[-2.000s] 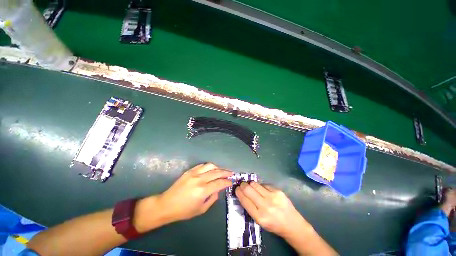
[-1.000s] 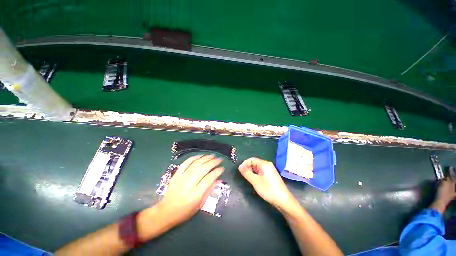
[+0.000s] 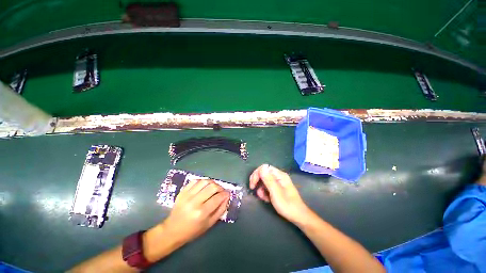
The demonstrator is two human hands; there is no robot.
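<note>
An open phone body [image 3: 171, 187] lies flat and lengthwise across the bench in front of me. My left hand [image 3: 201, 205] is on it, fingers bunched over its middle and right part, hiding much of it. My right hand [image 3: 276, 192] is just right of the phone body, not touching it, with its fingers curled; whether it holds something tiny cannot be told. A curved bundle of black cables [image 3: 208, 145] with gold tips lies beyond the phone body. A blue bin [image 3: 349, 152] with small pale pieces [image 3: 321, 149] stands to the right.
Another open phone body [image 3: 96, 186] lies at left. Phone bodies [image 3: 304, 74] are spaced along the green belt [image 3: 186, 80] behind the worn whitish edge [image 3: 160, 120]. A pale post [image 3: 21, 111] stands at left. Another person's blue sleeve [image 3: 466, 213] is at right.
The phone body has turned from pointing away from me to lying crosswise. My right hand has left it and moved right. My left fingers have bunched together on it. The view has shifted.
</note>
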